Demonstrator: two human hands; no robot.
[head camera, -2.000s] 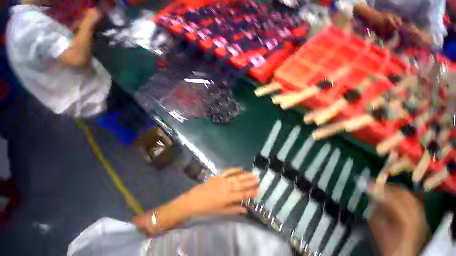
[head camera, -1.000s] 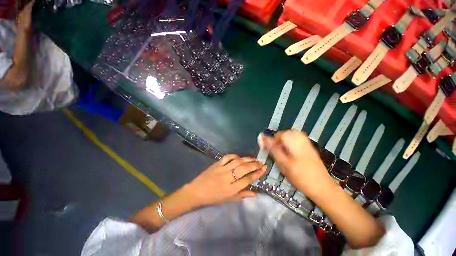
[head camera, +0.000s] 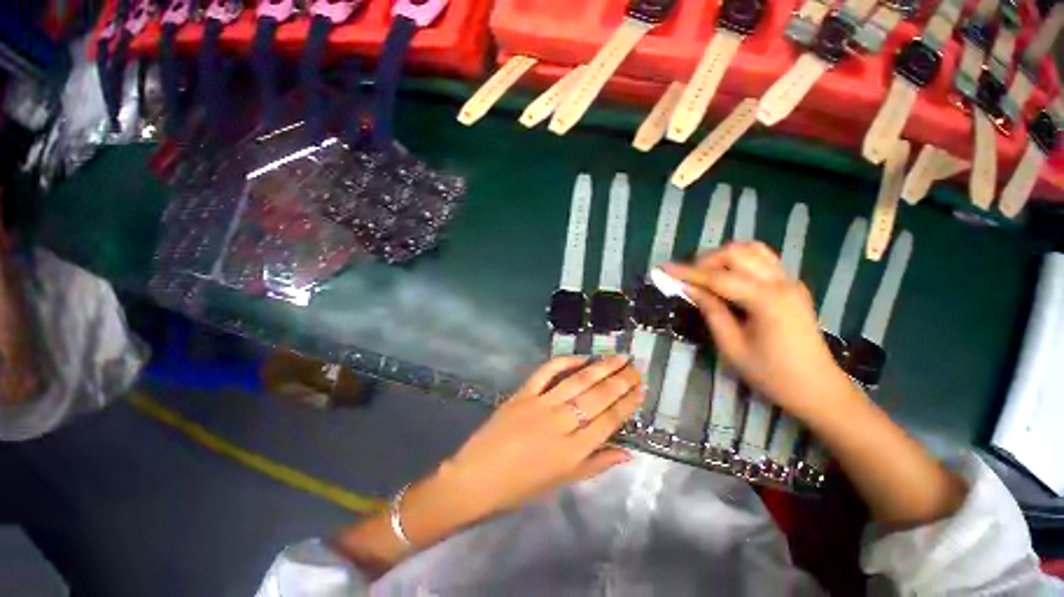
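Note:
Several wristwatches (head camera: 568, 311) with pale grey-green straps and dark square faces lie side by side in a row on the green bench, buckles at the near edge. My left hand (head camera: 572, 414) lies flat, fingers spread, over the lower straps of the watches at the left end. My right hand (head camera: 753, 315) pinches a small white piece (head camera: 667, 282) in its fingertips at the third watch face from the left. Whether the piece touches the face is unclear. My right hand hides parts of the watches behind it.
Red trays (head camera: 560, 35) with more watches run along the back, some dark-strapped at the left. A pile of clear film sheets with dark squares (head camera: 397, 204) lies left on the green bench (head camera: 502, 251). White paper (head camera: 1042, 373) is at the right. Another person's sleeve (head camera: 76, 344) shows at far left.
The view has turned, so the watch row stands more upright. My right hand with the white piece has moved right along the row, from the first watch to the third. My left hand stays on the straps.

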